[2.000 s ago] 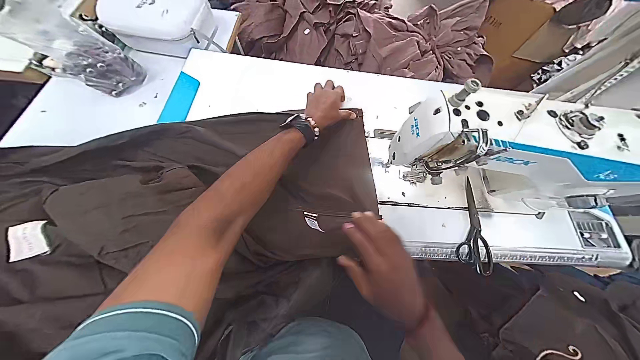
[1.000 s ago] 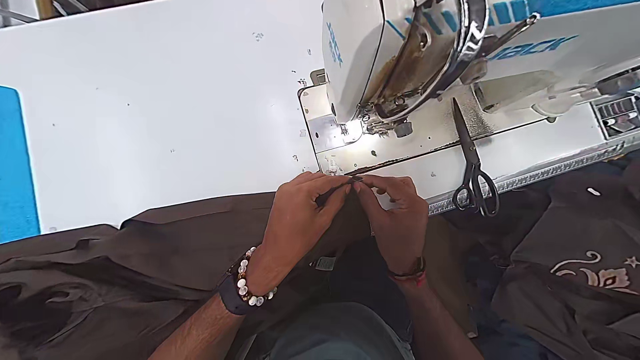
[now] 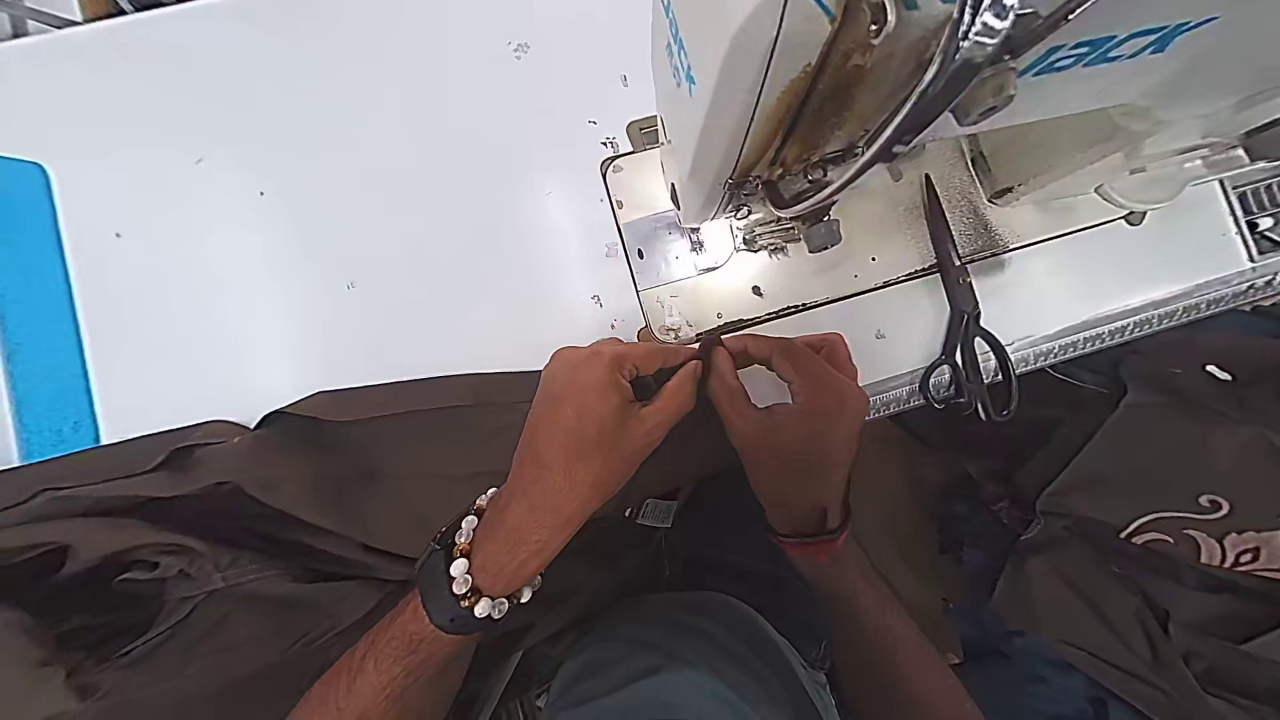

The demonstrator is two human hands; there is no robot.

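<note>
Dark brown fabric (image 3: 400, 430) lies along the near edge of the table, and its upper corner is pinched between my two hands. My left hand (image 3: 590, 430), with a beaded bracelet and a dark band at the wrist, grips the edge between thumb and index finger. Close against it, my right hand (image 3: 800, 420) pinches the same edge from the other side. Just beyond my fingertips is the lit needle area of a Jack sewing machine (image 3: 720, 110). A small white label (image 3: 657, 513) shows on the cloth below my hands.
Black-handled scissors (image 3: 960, 310) rest across the machine bed at right, handles over a measuring scale (image 3: 1120, 345) along the table edge. More dark fabric with pale embroidery (image 3: 1220, 540) is at lower right. Thread scraps dot the white table (image 3: 300, 220); a blue strip (image 3: 40, 310) is at far left.
Two seconds ago the fabric lay spread on the table with my left hand at its far corner; it is now drawn nearer, its edge pinched by both hands. The view has moved closer.
</note>
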